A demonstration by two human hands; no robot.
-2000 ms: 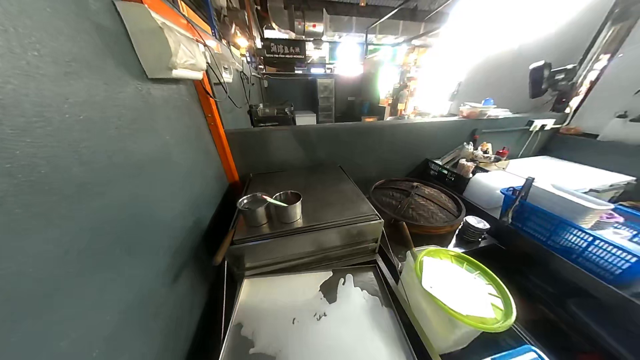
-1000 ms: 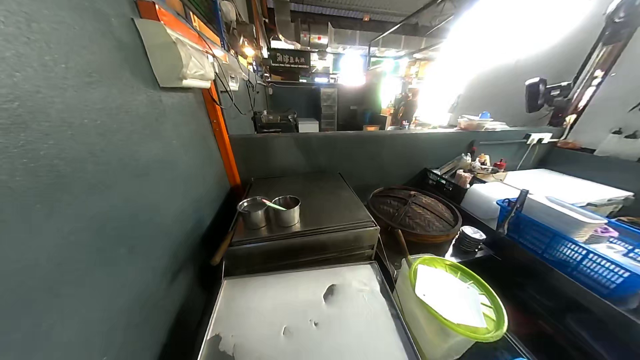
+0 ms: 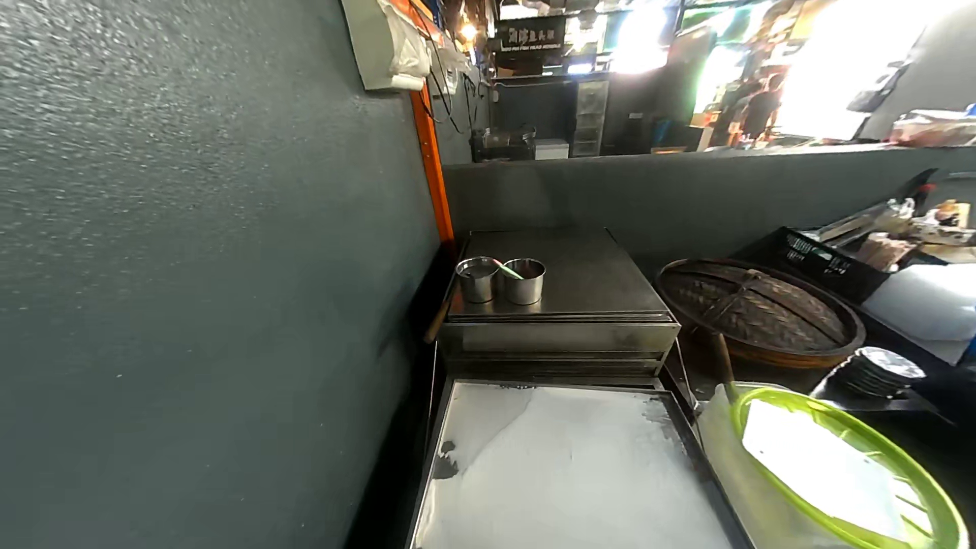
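Note:
Neither of my hands is in view. Low in the middle lies a rectangular metal tray (image 3: 564,465) covered with a thin white liquid layer, with dark uncovered patches at its left and upper right edges. Behind it stands a stainless steel box unit (image 3: 560,339) with a flat top. Two metal cups rest on that top side by side, the left cup (image 3: 477,282) and the right cup (image 3: 524,284); a pale green handle leans in the right one. At the lower right is a translucent tub (image 3: 724,450) under a lime green basket lid (image 3: 930,476) bearing a white sheet.
A round woven bamboo lid (image 3: 762,309) sits right of the steel unit, near stacked small dishes (image 3: 877,374) and a black crate (image 3: 820,259). A grey wall (image 3: 229,305) bounds the left; a low wall (image 3: 648,191) runs behind. A person (image 3: 759,110) stands far off.
The white layer in the tray has spread over the dark areas seen two seconds ago, and its pattern has shifted. The view has moved closer and turned left.

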